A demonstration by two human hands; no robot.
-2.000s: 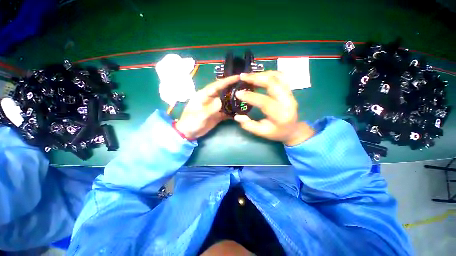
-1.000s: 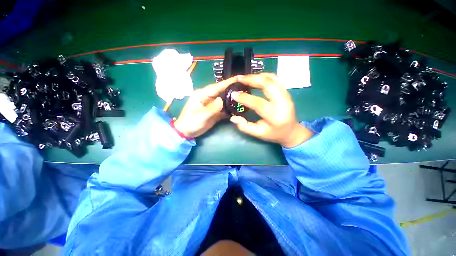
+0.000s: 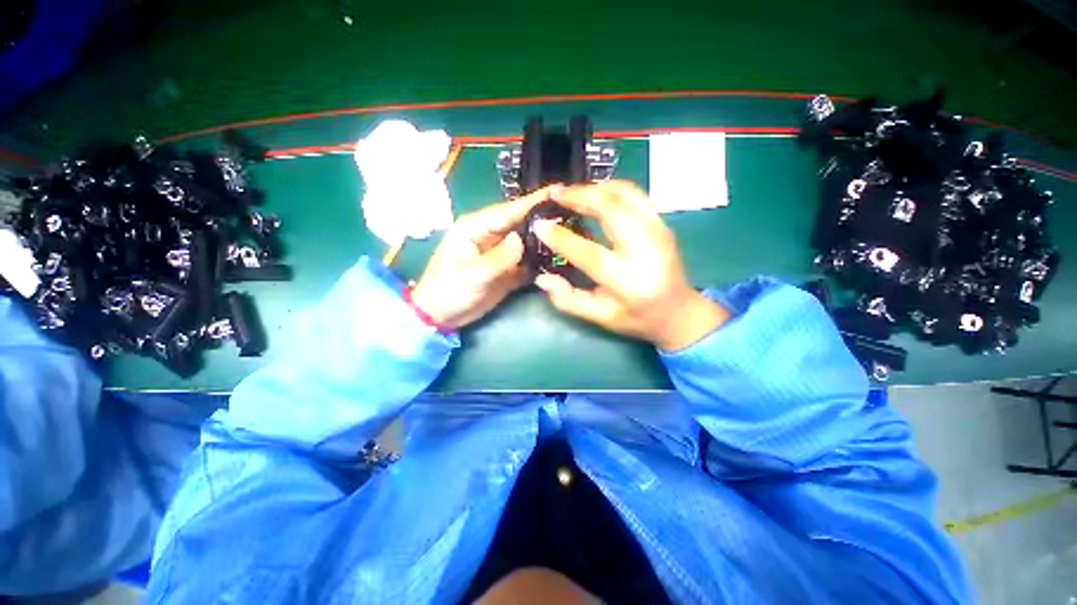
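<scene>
A black wristwatch [image 3: 557, 251] is held between my two hands, its face tilted up with a small patch of green light on it. My left hand [image 3: 470, 270] grips it from the left side. My right hand [image 3: 632, 266] grips it from the right, with a finger over the face. The strap is mostly hidden by my fingers. Just beyond my fingertips, a few set-aside watches [image 3: 555, 151] stand on the green mat as dark loops with silver buckles at both sides.
A crumpled white cloth [image 3: 404, 183] lies left of centre over a yellow-orange stick [image 3: 395, 252]. A white card [image 3: 689, 171] lies right of centre. Watch piles lie at left [image 3: 148, 254] and right [image 3: 933, 231]. Another person's blue sleeve [image 3: 53, 437] is at the left edge.
The green digits on the watch face now show as a smaller, fainter patch. Both hands keep nearly the same hold, and my right hand has shifted slightly left.
</scene>
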